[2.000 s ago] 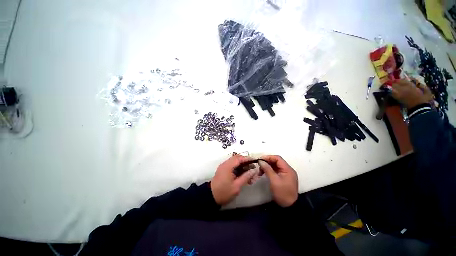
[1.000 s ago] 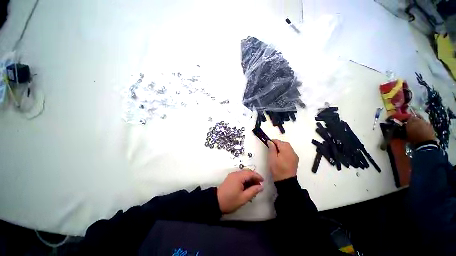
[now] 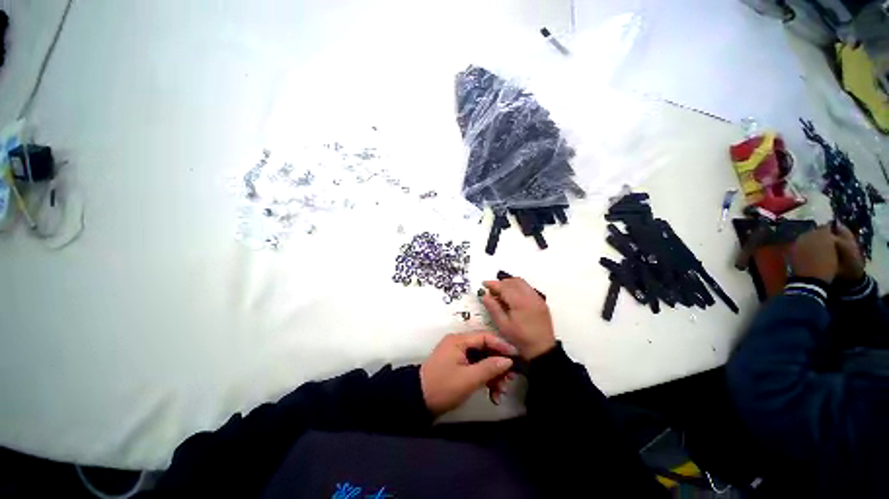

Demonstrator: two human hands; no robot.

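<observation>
My left hand is low at the table's front edge, its fingers closed around a black fabric tab, mostly hidden. My right hand is just above and right of it, fingertips pointing left beside the heap of small dark metal rings. A tiny dark part shows at these fingertips; whether they grip it is unclear. Another black strip shows behind the right hand, partly hidden. Ahead, a clear plastic bag of black strips has strips sticking out of its near end.
Paler small parts are scattered left. Loose black tabs are piled right. A neighbour's hands are over a brown-orange board, below a red and yellow packet. A pen lies at the back; a black adapter far left.
My right hand has moved left and down from the tabs near the bag to beside the ring heap. My left hand stays low. The neighbour's two hands have come together over the board.
</observation>
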